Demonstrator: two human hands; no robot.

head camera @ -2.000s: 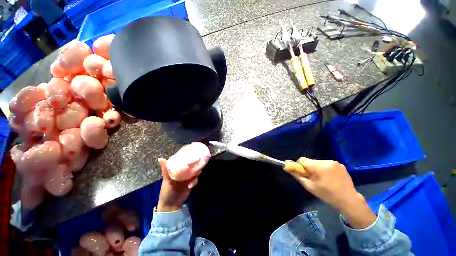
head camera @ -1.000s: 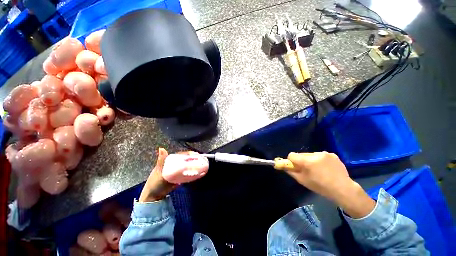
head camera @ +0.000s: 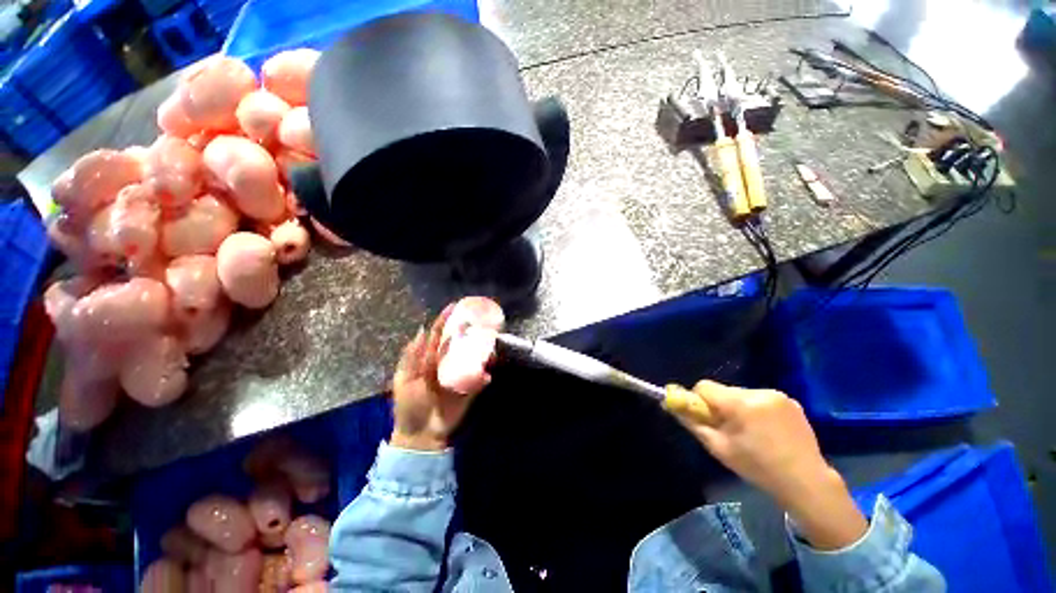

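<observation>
My left hand [head camera: 424, 388] holds a glossy pink hollow moulded part [head camera: 470, 345] near the bench's front edge, below the black round unit. The part is held upright, its long side running up and down. My right hand [head camera: 753, 434] grips the yellow handle of a long-shafted tool [head camera: 591, 368]. The tool points left, and its pale tip meets or nearly meets the right side of the part. Whether the tip touches it I cannot tell.
A heap of pink parts [head camera: 191, 232] lies left of the black round unit [head camera: 434, 139] on the speckled bench [head camera: 625, 174]. Spare yellow-handled irons [head camera: 741, 174] rest at a dark stand. Corded tools and a power board [head camera: 955, 162] lie far right. Blue crates [head camera: 886, 353] stand below.
The part has turned from lying sideways to upright and moved right and up in my left hand. The tool now slopes down from its tip to my right hand. The view has shifted.
</observation>
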